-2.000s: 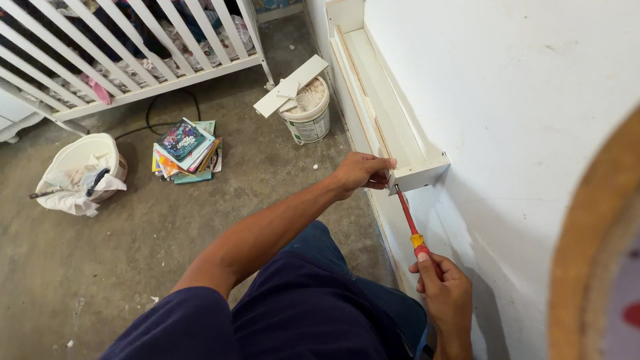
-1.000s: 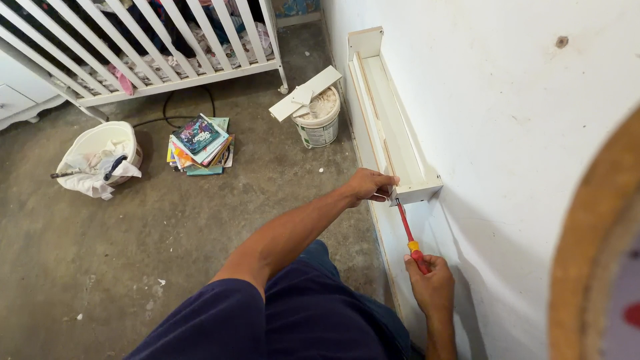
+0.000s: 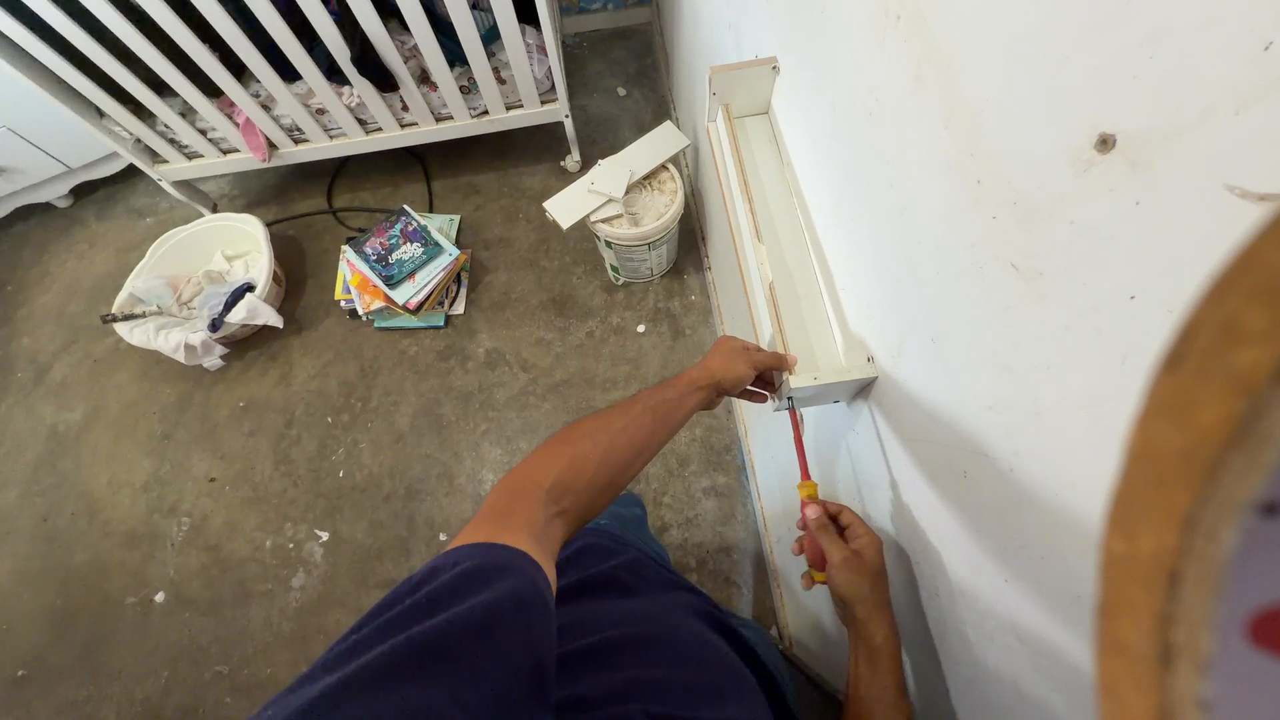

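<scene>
A white wooden wall shelf [image 3: 822,388] with raised end pieces is fixed along the white wall. My left hand [image 3: 742,371] grips its near front corner, thumb over the thin front rail [image 3: 744,180]. In my right hand [image 3: 845,555] is a red and yellow screwdriver [image 3: 801,445], held by its handle below the shelf. Its shaft points up to the near end panel, and the tip meets that panel close to my left fingers. Whether a screw sits at the tip is too small to tell.
On the concrete floor stand a bucket [image 3: 640,257] with white boards [image 3: 645,152] across it, a pile of books [image 3: 405,270] and a white basin [image 3: 150,250] with cloths. Behind them is a white slatted crib [image 3: 370,137]. A blurred wooden-rimmed object [image 3: 1150,480] fills the right edge.
My left hand stays at the shelf corner and the screwdriver tip at the end panel. The fingers of my right hand have shifted around the handle. The view has moved somewhat.
</scene>
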